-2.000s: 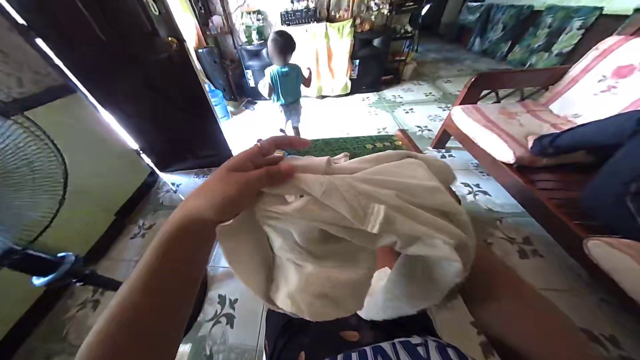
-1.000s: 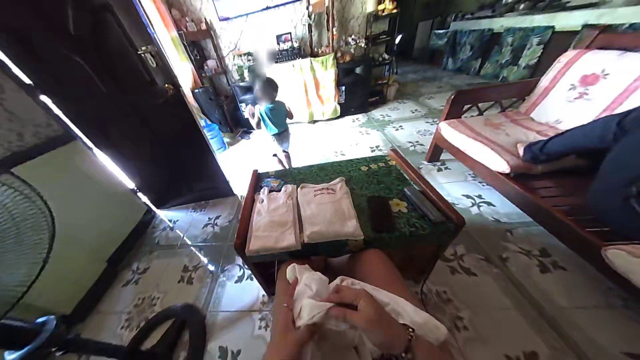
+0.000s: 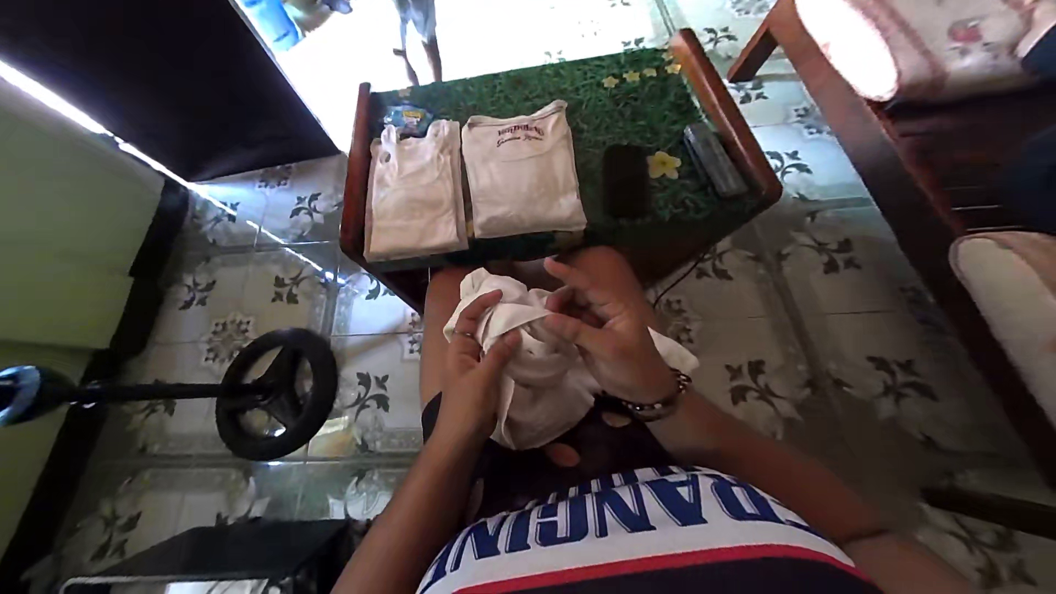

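A bunched white cloth garment (image 3: 536, 404) lies over my lap. My left hand (image 3: 478, 355) pinches a gathered fold of it between thumb and fingers. On the other side my right hand (image 3: 606, 330) holds the same bunched part, its thumb and fingers at the fabric and a bracelet at the wrist. Just beyond my knees, on a low wooden table (image 3: 722, 107) with a green grass-print cover, lie a folded white sleeveless top (image 3: 417, 194) and a folded white shirt (image 3: 524, 177) bearing writing, side by side.
A dark phone-like object (image 3: 627, 181), a grey oblong item (image 3: 714, 161) and a blue packet (image 3: 408, 120) lie on the table. The round base of a stand fan (image 3: 276, 393) is at the left. A cushioned wooden bench (image 3: 866, 165) stands at the right. Someone's legs (image 3: 419, 41) show beyond the table.
The garment was spread wide over my hands two seconds ago; it is now bunched low at my lap. The view has tilted down. The person beyond the table has moved.
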